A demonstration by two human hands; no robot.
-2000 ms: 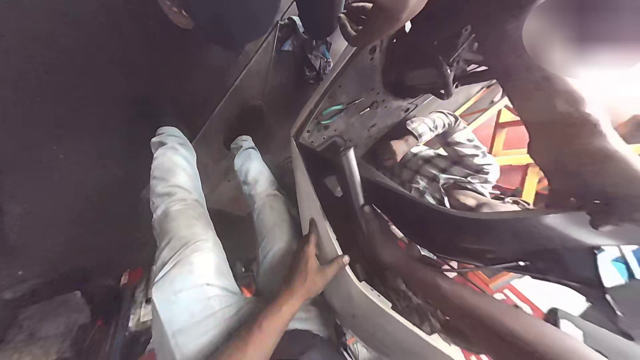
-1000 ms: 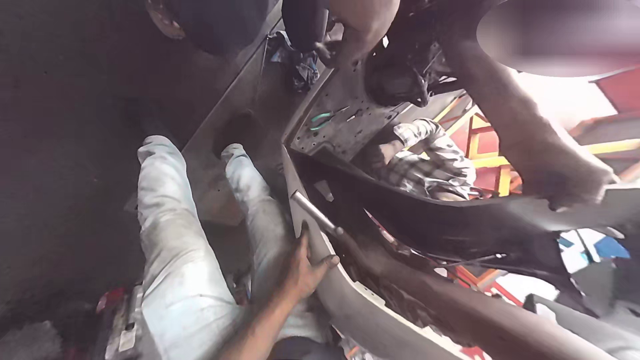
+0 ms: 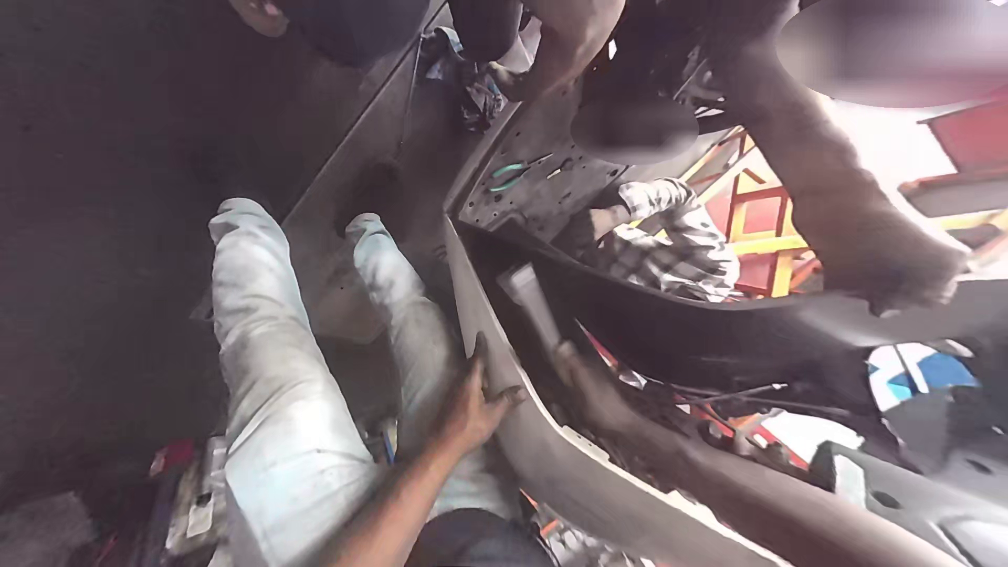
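Observation:
My left hand [image 3: 475,405] lies against the outer face of a curved, pale vehicle body panel [image 3: 583,480]. Its thumb and index finger are spread, with the thumb at the panel's bright edge. Inside the panel, my right hand [image 3: 573,366] is shut on a pale, bar-shaped tool [image 3: 534,303], blurred, its kind unclear. That forearm runs along the inner side from the lower right. A dark curved part [image 3: 677,315] lies beyond it. Green-handled pliers [image 3: 510,175] and another small tool [image 3: 561,168] rest on a perforated metal plate [image 3: 543,130].
Another person's forearm [image 3: 843,197] reaches down at upper right. A person in a checked shirt [image 3: 677,244] is low behind the dark part, near a yellow frame [image 3: 776,244]. More people's limbs show at the top. My outstretched legs [image 3: 291,362] lie left of the panel.
My right hand has moved the tool: it stood nearly upright two seconds ago, lay across by the panel's edge one second ago, and is now steeper. The left hand has stayed on the panel.

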